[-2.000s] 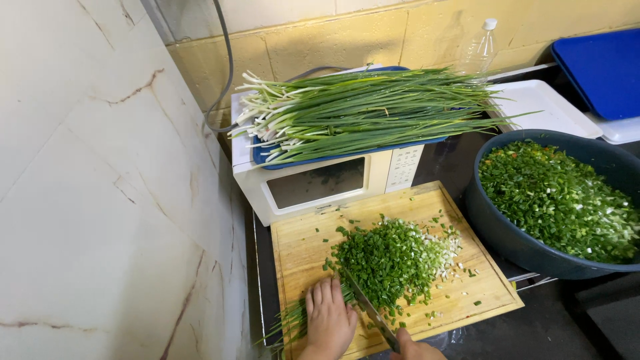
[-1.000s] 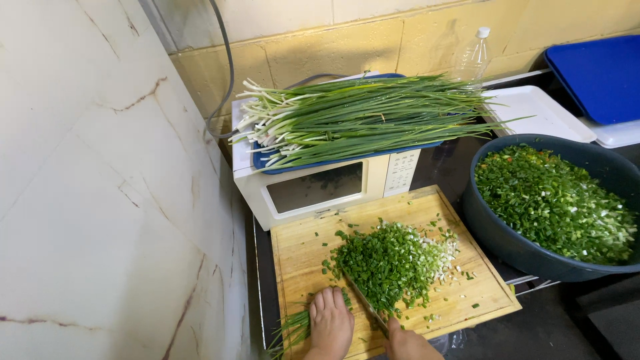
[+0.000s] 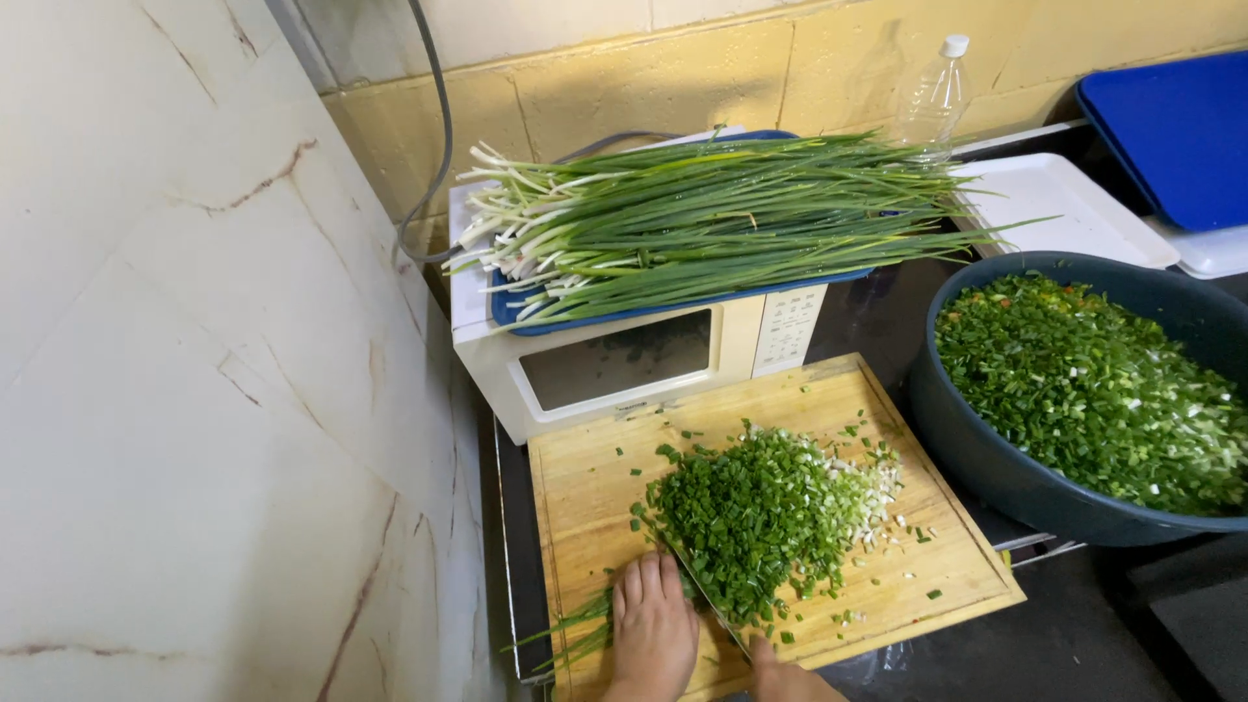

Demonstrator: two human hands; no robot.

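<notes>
My left hand (image 3: 653, 619) presses a bunch of scallion greens (image 3: 585, 629) onto the wooden cutting board (image 3: 585, 507), their tips poking out to its left. In my right hand (image 3: 788, 678), at the bottom edge of the view, is the handle of a kitchen knife (image 3: 717, 609). Its blade lies beside my left fingertips, along the near left side of a heap of chopped scallions (image 3: 765, 517). Scattered bits surround the heap. Behind the board, whole scallions (image 3: 721, 219) lie on a blue tray (image 3: 682, 304) on top of a microwave oven (image 3: 487, 375).
A large dark tub (image 3: 1014, 478) of chopped scallions stands right of the board. Beyond it are a white tray (image 3: 1063, 210), a blue tray or lid (image 3: 1180, 136) and a clear plastic bottle (image 3: 936, 97). A marbled wall panel (image 3: 244, 390) borders the left side.
The knife and both hands stay close to the same spot beside the heap. No other plain change shows.
</notes>
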